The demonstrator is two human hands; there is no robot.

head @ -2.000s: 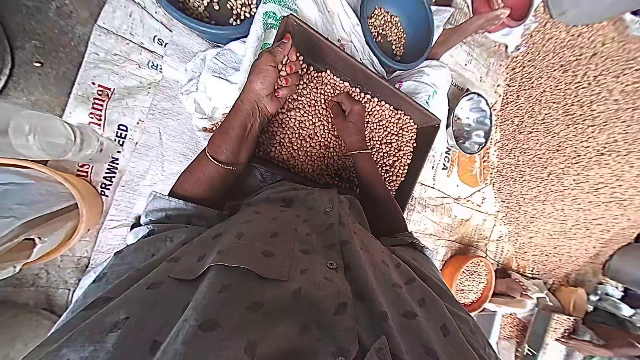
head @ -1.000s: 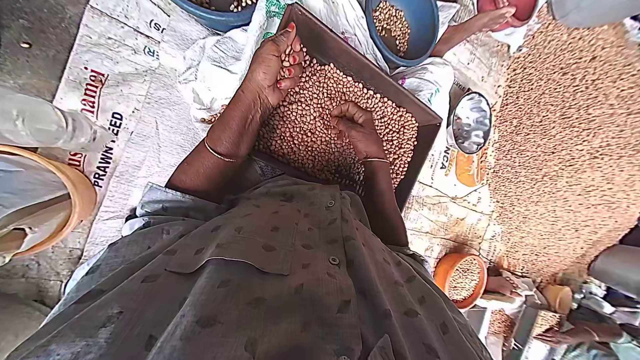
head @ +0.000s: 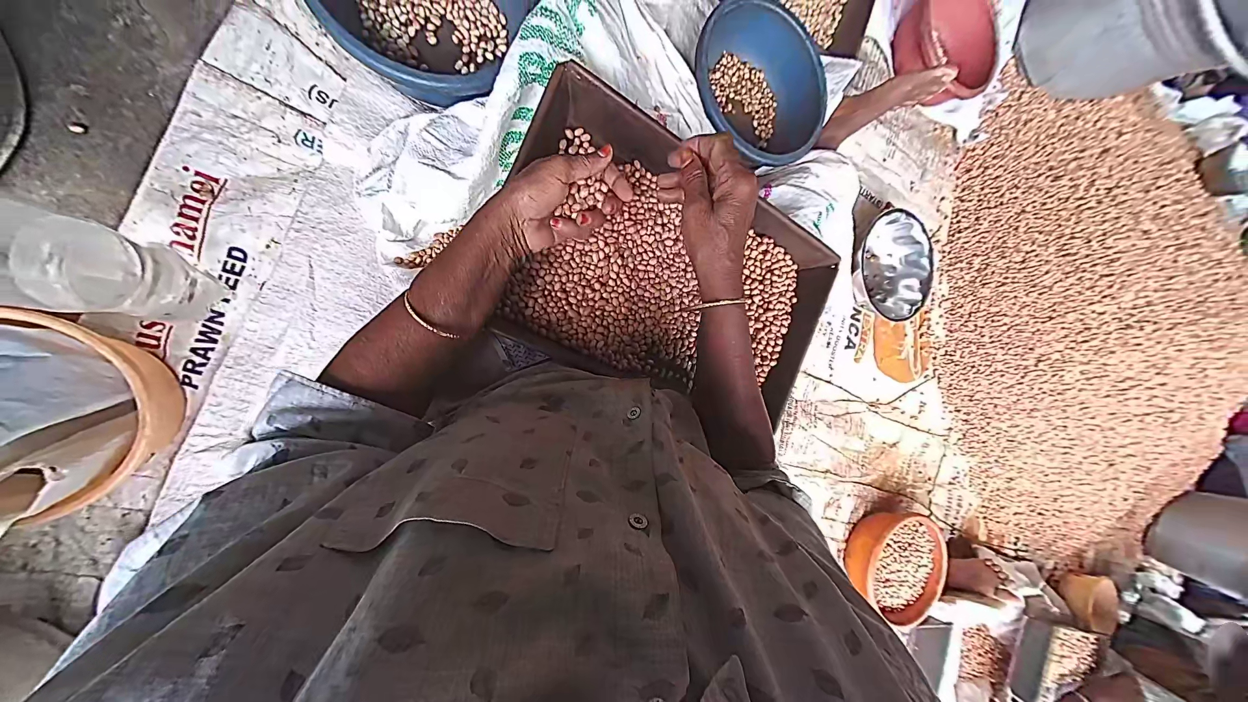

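A dark rectangular tray (head: 799,239) lies tilted across my lap, holding a broad layer of small round tan nuts or beans (head: 624,283). Over its left part, my left hand (head: 575,200) is cupped with a small pile of the nuts in its palm. My right hand (head: 712,195) is raised over the tray's upper edge, its fingers bent and thumb near the fingertips; whether it pinches a nut does not show. A blue bowl (head: 760,58) with some nuts stands just beyond the right hand.
Another blue bowl (head: 419,83) sits at top left. A large spread of nuts (head: 1092,322) covers the right side. Around me are a metal bowl (head: 895,263), an orange bowl (head: 858,561), a wide tub (head: 161,400) and a plastic bottle (head: 78,258). Another person's arm (head: 877,107) reaches to a red bowl (head: 916,49).
My right hand has risen from the nuts in the middle of the tray to its upper edge. The left hand has opened somewhat, and more nuts show in its palm.
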